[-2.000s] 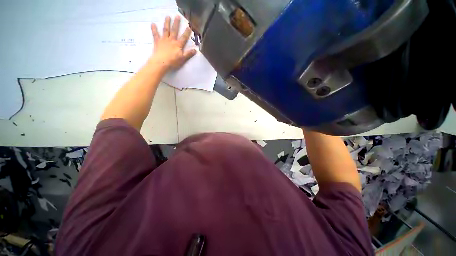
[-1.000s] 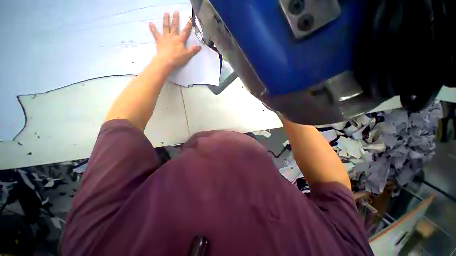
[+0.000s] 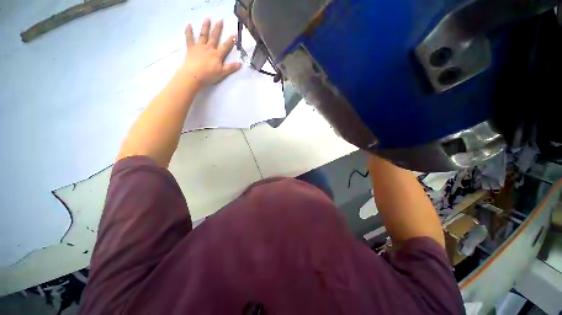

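The cutting machine (image 3: 370, 74) fills the upper right, with a blue and silver-grey motor body. Its narrow guard parts (image 3: 249, 58) stand just right of my left fingers. My left hand (image 3: 209, 56) lies palm down, fingers spread, on the white paper marker (image 3: 123, 92) over the fabric lay. A corner of the base plate (image 3: 289, 107) shows beside the cut edge of the lay. The lay's contour is a thin dark line. My right forearm (image 3: 400, 200) goes up behind the motor body; my right hand is hidden by it.
A narrow brown-grey bar (image 3: 71, 19) lies on the marker at the upper left. The pale table (image 3: 215, 163) has a seam line and tiny dark bits. Scraps (image 3: 58, 292) lie below the table's edge at lower left and at right. An orange-edged board (image 3: 514, 246) stands at lower right.
The view has turned, so the table edge now slopes and the bar has come into view. The guard has shifted relative to the lay's edge. My left hand stays flat and spread on the paper.
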